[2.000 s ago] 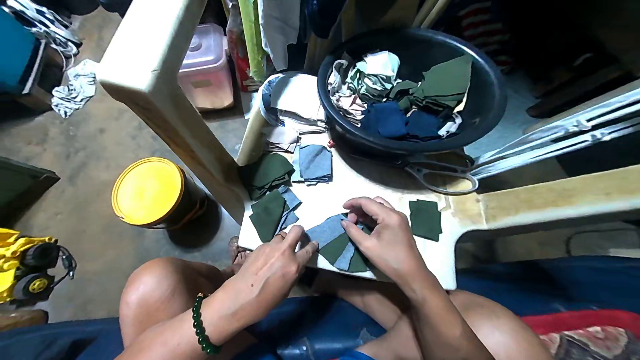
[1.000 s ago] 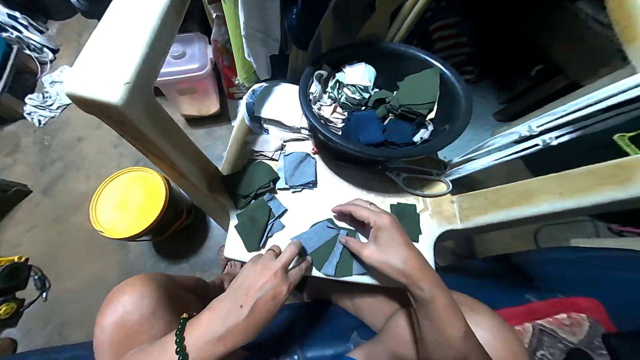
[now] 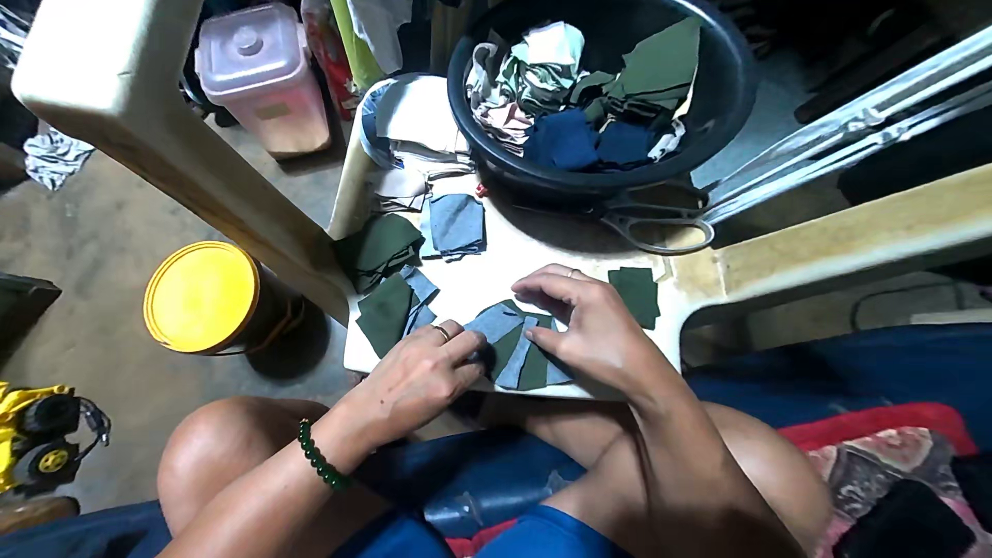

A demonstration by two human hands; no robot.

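Grey-blue and dark green fabric pieces (image 3: 518,349) lie fanned out and overlapping at the near edge of a white plastic chair seat (image 3: 535,267). My left hand (image 3: 426,372) rests at the left end of the fan, fingers bent onto the cloth. My right hand (image 3: 593,329) arches over its right side, thumb on a grey-blue strip, other fingers raised. Left of them sit a green and blue pile (image 3: 387,310), a dark green stack (image 3: 380,248) and a grey-blue stack (image 3: 456,225). A small green stack (image 3: 635,296) lies to the right.
A black basin (image 3: 597,180) of cloth scraps stands at the seat's back, with scissors (image 3: 670,232) handles showing beside it. Pale cloth pieces (image 3: 422,116) lie to its left. Chair arms flank the seat. A yellow-lidded bucket (image 3: 203,298), lidded plastic box (image 3: 260,85) and toy vehicle (image 3: 50,438) are on the floor.
Both hands stay at the fanned pieces, with only small finger shifts. The surrounding stacks and the basin have not plainly moved.
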